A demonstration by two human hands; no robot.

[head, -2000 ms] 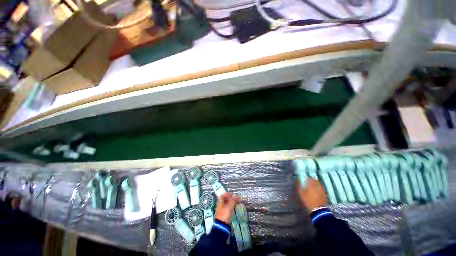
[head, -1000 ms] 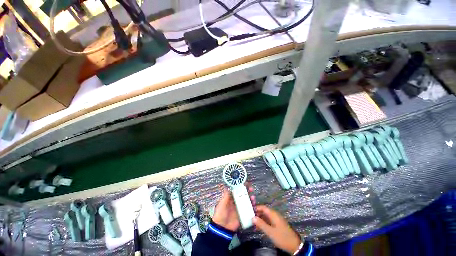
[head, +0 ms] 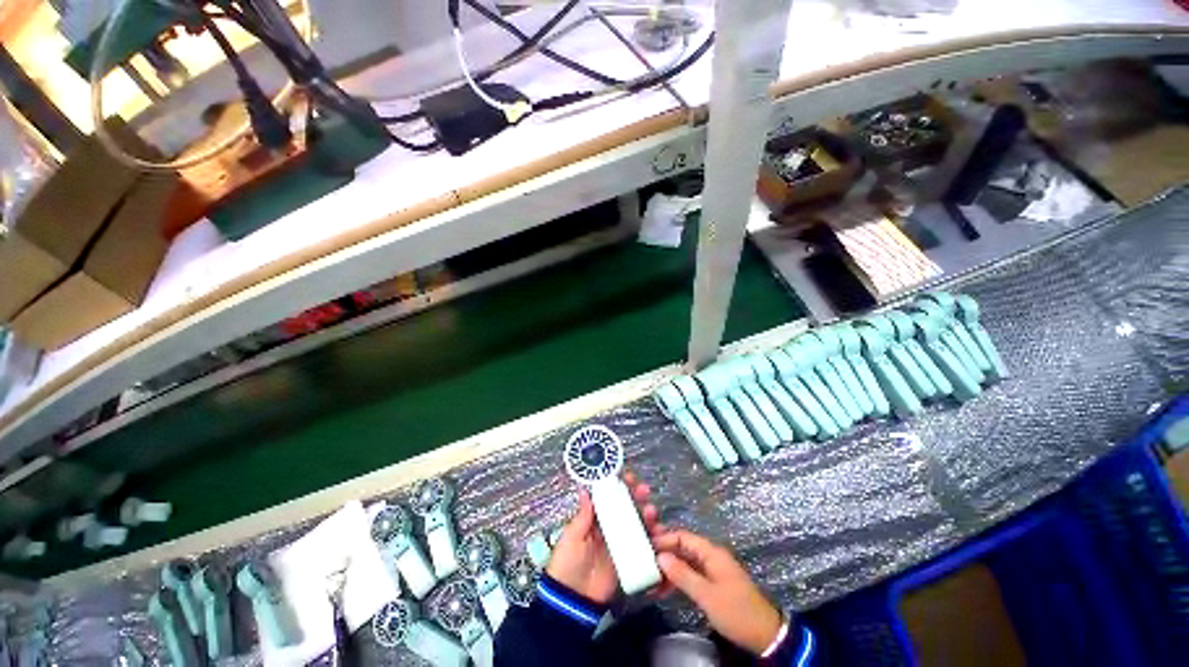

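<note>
A mint-green handheld fan (head: 623,528) is held up in front of me, its round grille at the top facing me. My left hand (head: 586,550) is closed around the left side and back of its handle. My right hand (head: 717,589) touches the lower right edge of the handle with thumb and fingers. Several loose fans (head: 451,607) lie at the lower left with their grilles up. A tight slanted row of fans (head: 835,378) lies at the right, near the post.
A white sheet (head: 321,573) with a dark pen-like tool lies left of the loose fans. A small fan group (head: 209,607) is beyond it. The green conveyor (head: 430,378) runs behind the bench edge. A metal post (head: 725,196) stands behind the row. Blue crates (head: 1030,547) are at lower right.
Two seconds ago my right hand was at the row's left end and my left hand by the loose fans. Both then came together at one fan, still held. The view has swung right.
</note>
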